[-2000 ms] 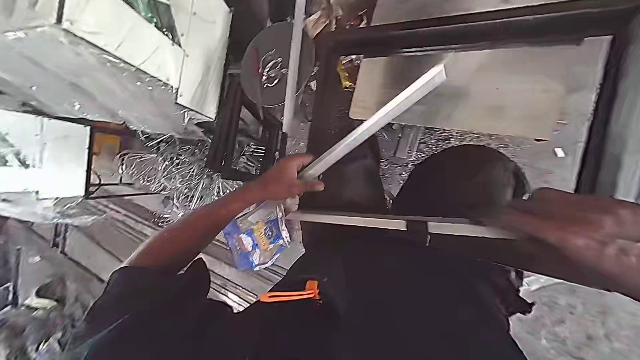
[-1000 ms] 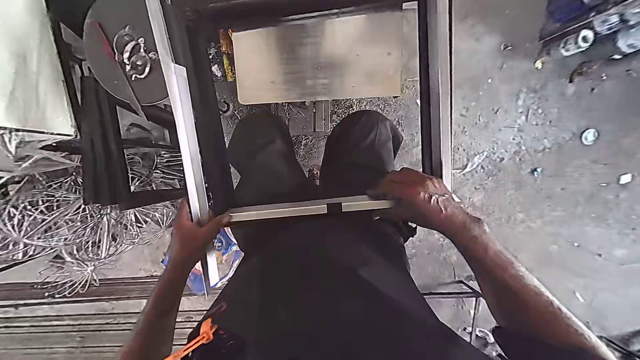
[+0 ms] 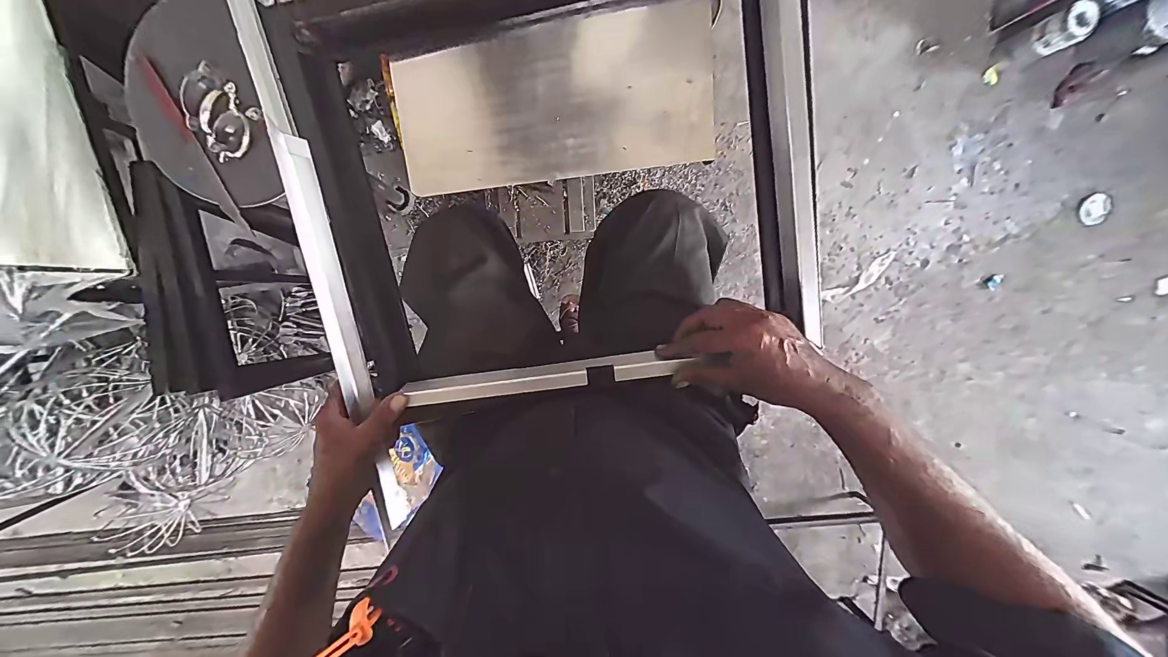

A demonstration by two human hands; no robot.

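Observation:
A dark rectangular metal frame (image 3: 360, 228) lies around my knees, with a pale metal strip (image 3: 497, 388) along its near side. My left hand (image 3: 356, 433) grips the near left corner, its thumb on the end of that strip and its fingers around a long pale metal bar (image 3: 319, 246) on the left side. My right hand (image 3: 744, 351) pinches the right end of the near strip. A short black piece (image 3: 600, 375) crosses the strip between my hands. Another pale bar (image 3: 798, 182) runs along the right side of the frame.
A light board (image 3: 557, 100) lies beyond my knees. At the upper left are a round dark disc (image 3: 205, 100) and black metal profiles (image 3: 187, 283). Tangled metal strands (image 3: 173, 456) lie below them. Scraps litter the concrete floor (image 3: 958, 365). A blue packet (image 3: 415, 461) is near my left hand.
The long pale bar, slanting outward from my left hand two seconds ago, now lies along the frame's left side. My right hand has come onto the near strip. The view has turned.

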